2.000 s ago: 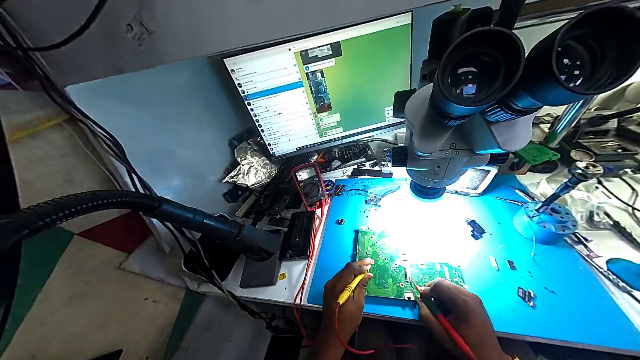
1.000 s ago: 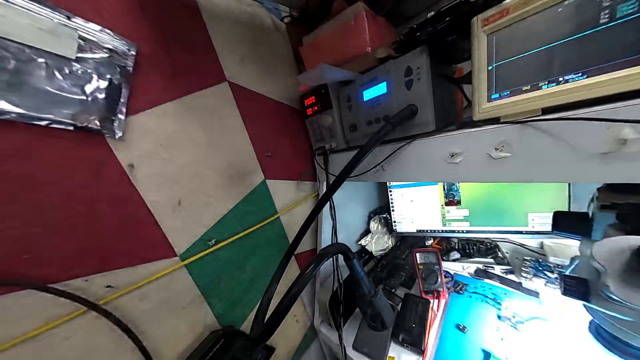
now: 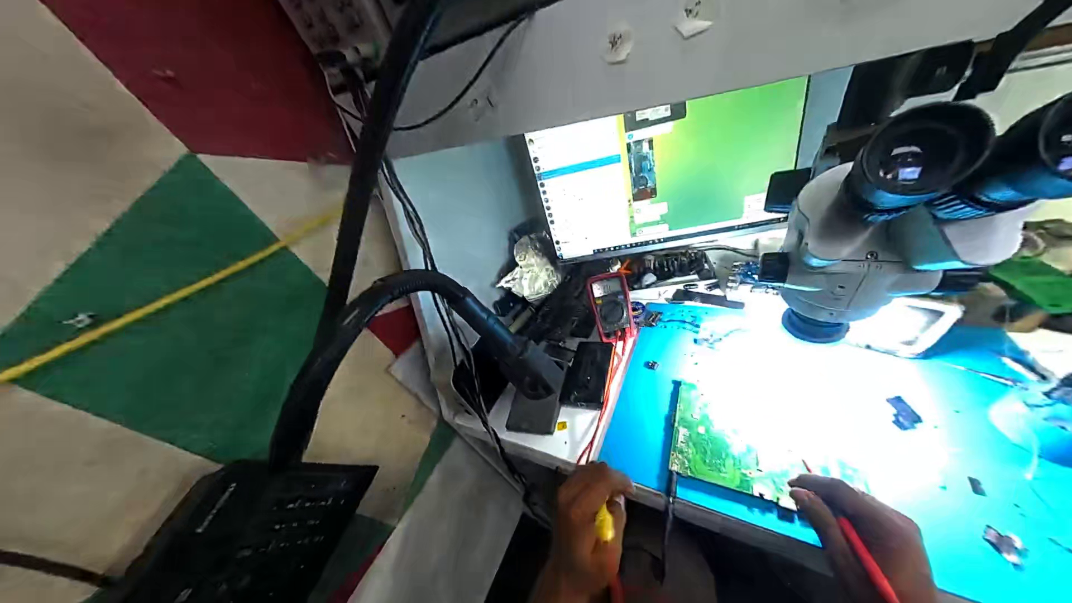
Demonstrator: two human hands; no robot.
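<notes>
My left hand (image 3: pixel 589 521) is closed around a yellow-handled probe (image 3: pixel 605 523) in front of the table's near edge, apart from the board. In my right hand (image 3: pixel 871 528) is a red probe (image 3: pixel 867 559), its tip over the near right part of a green circuit board (image 3: pixel 712 448); whether it touches cannot be told. The board lies on a blue mat (image 3: pixel 641 435), its middle washed out by glare. A red multimeter (image 3: pixel 610 306) with red leads stands at the mat's far left corner.
A stereo microscope (image 3: pixel 846 251) overhangs the mat. Behind is a monitor (image 3: pixel 670 167). A black flexible hose (image 3: pixel 402 289) arches over the table's left side, above a black phone-like slab (image 3: pixel 588 373). Small parts (image 3: pixel 904 413) lie at right.
The view swung left and came partly back. Two seconds ago my left hand was at the board's left edge with the yellow probe; now it is off the board, nearer me.
</notes>
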